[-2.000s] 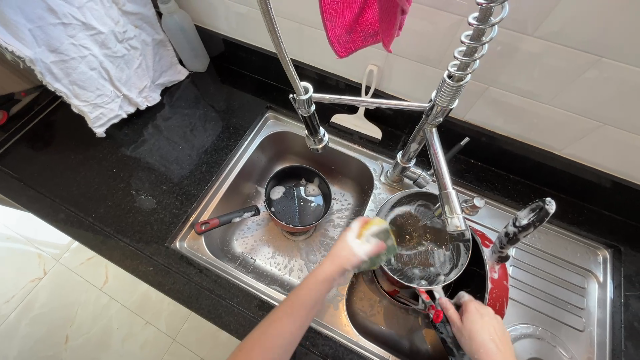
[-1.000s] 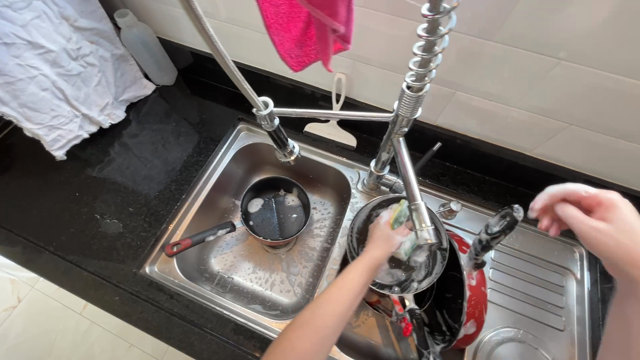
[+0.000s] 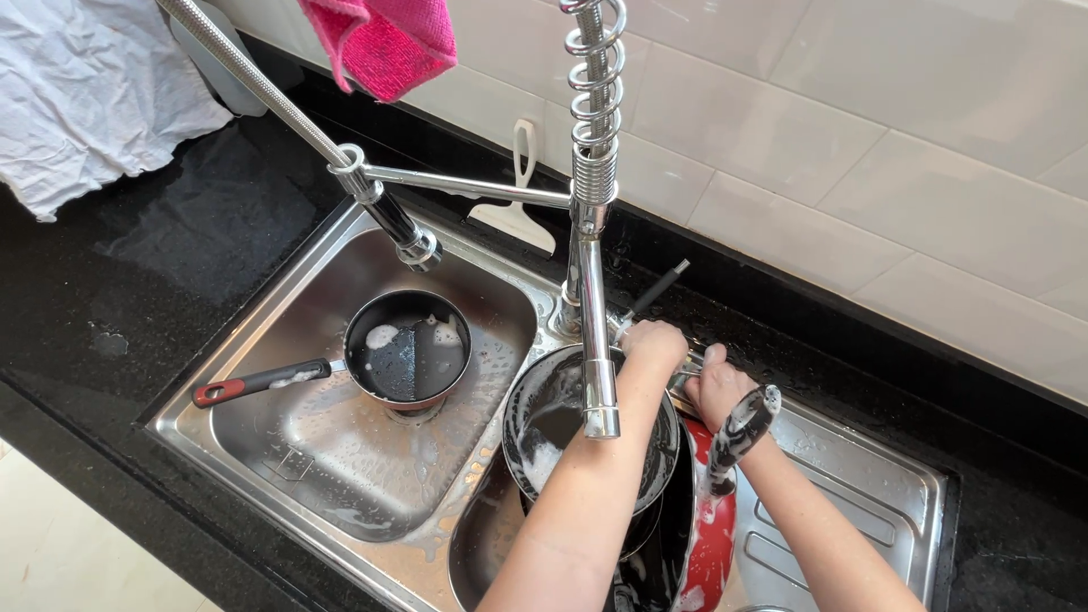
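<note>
My left hand (image 3: 656, 343) reaches over a soapy dark pan (image 3: 544, 425) to the rear rim of the sink, behind the faucet's spout. Close beside it, my right hand (image 3: 721, 388) has its thumb raised, behind the sudsy black handle (image 3: 744, 433) of a red pan (image 3: 712, 527). What either hand holds is hidden or too small to tell. The soapy pan rests over the right basin, partly covered by my left forearm. A small dark saucepan (image 3: 408, 348) with suds inside stands in the left basin (image 3: 365, 484), its black and red handle over the rim.
A chrome spring faucet (image 3: 595, 229) rises between me and the wall, its spray head (image 3: 418, 246) over the left basin. Behind the sink lies a white squeegee (image 3: 514, 223). A pink cloth (image 3: 382, 51) hangs above. White fabric (image 3: 93, 93) covers the counter's left corner. The drainboard (image 3: 850, 501) is ribbed.
My left hand has left the inside of the soapy pan, where it held a sponge, and moved to the sink's rear rim. My right hand has come in from the right to beside it.
</note>
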